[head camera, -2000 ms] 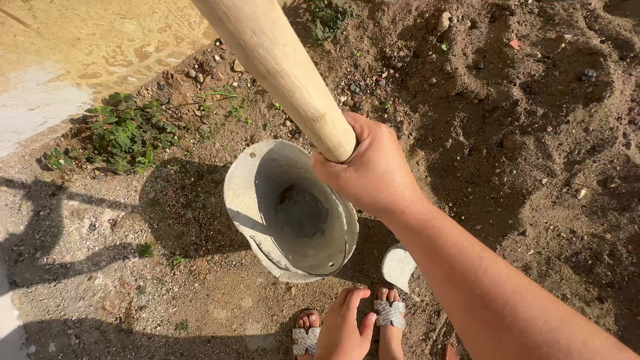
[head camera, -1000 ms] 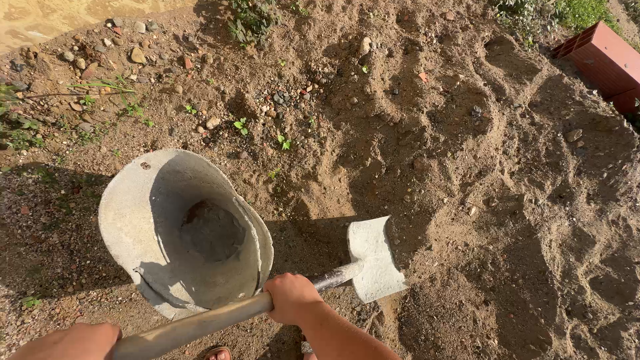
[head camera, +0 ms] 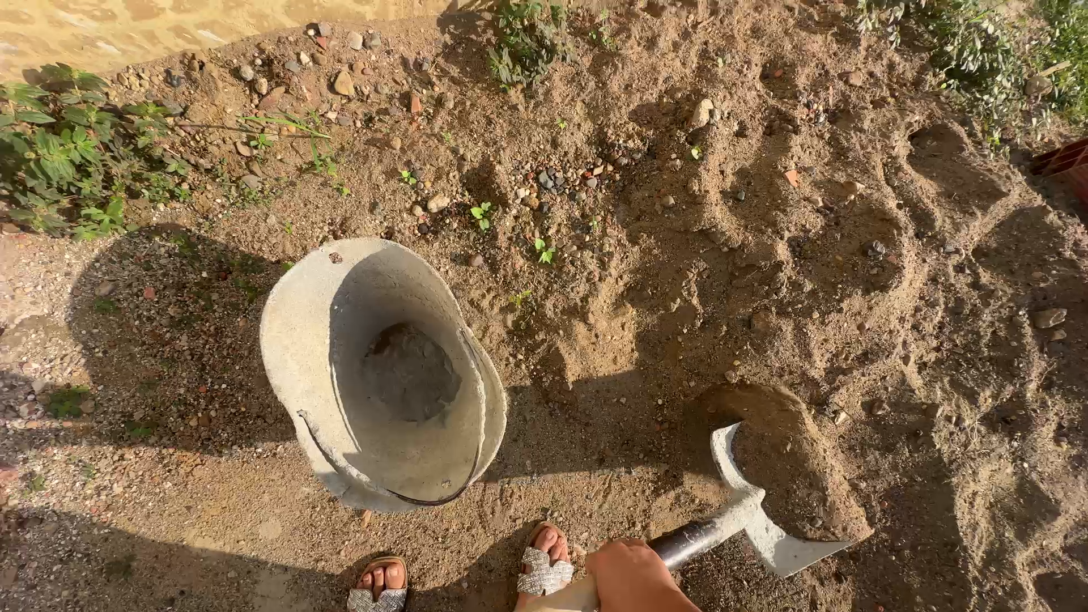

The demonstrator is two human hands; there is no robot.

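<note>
My right hand point(head camera: 633, 576) is closed around the shovel's shaft point(head camera: 693, 540), low down near the socket, at the bottom edge of the view. The shovel's whitish metal blade point(head camera: 769, 544) is partly sunk in the brown sand point(head camera: 790, 463), and sand lies on and against it. To the left stands a grey, bent-rimmed bucket point(head camera: 297, 340) with a thin wire handle point(head camera: 408, 501); grey material coats its inside and a darker patch shows at the bottom. My left hand is out of view.
My sandalled feet point(head camera: 546, 561) stand below the bucket. Loose, uneven sand point(head camera: 850, 297) spreads to the right. Green weeds point(head camera: 72, 161) and small stones point(head camera: 343, 82) lie beside a yellowish surface point(head camera: 212, 25). Red hollow brick point(head camera: 1067, 166) shows at the right edge.
Two seconds ago the shaft was raised over the bucket in my right hand. The blade has since gone down right into the sand. My left hand, on the shaft one second ago, has left the view.
</note>
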